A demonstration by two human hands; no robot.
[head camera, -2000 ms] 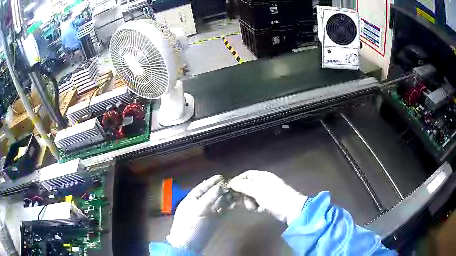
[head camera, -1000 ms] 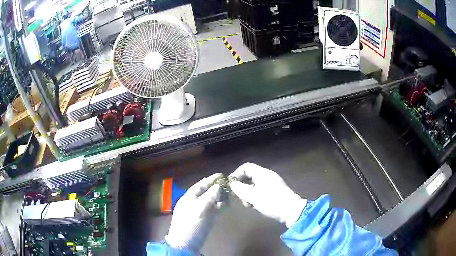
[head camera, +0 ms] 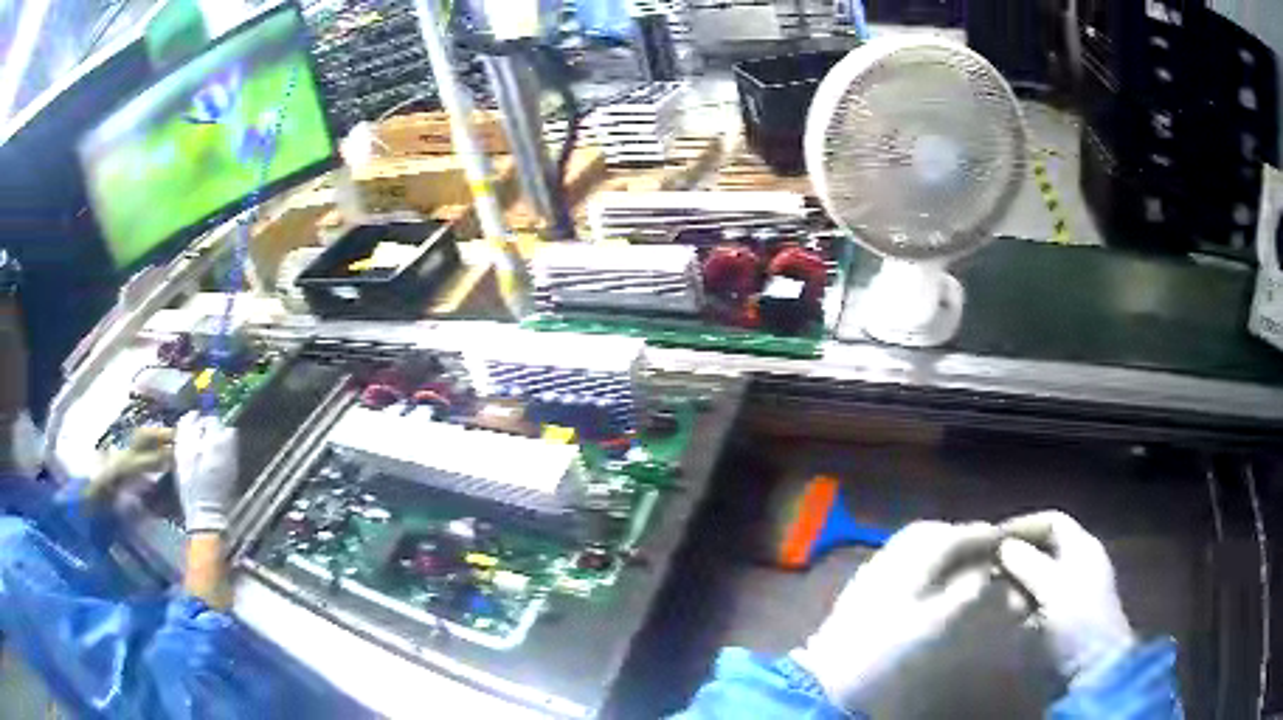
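Note:
My left hand [head camera: 903, 602] and my right hand [head camera: 1072, 588], in white gloves with blue sleeves, are at the lower right, over the dark line bed. Their fingertips meet, pinched around small loose components that are mostly hidden and blurred. A scraper or brush [head camera: 812, 523] with an orange head and blue handle lies left of my left hand. A large green circuit board [head camera: 377, 532] with a long pale heatsink [head camera: 457, 457] lies on a dark carrier [head camera: 650, 619] further left, apart from my hands.
Behind the metal rail [head camera: 985, 366] stand a white fan [head camera: 922, 152] and another board [head camera: 619, 338] with dark red coils. A black parts tray [head camera: 377, 288] and a lit monitor [head camera: 211, 134] are at the left. Another person's gloved hand [head camera: 207, 471] is over a board at far left.
The view has swung left, bringing the whole large board, the monitor and another person's arms into view. My hands stay together over the line bed, now further right in the picture.

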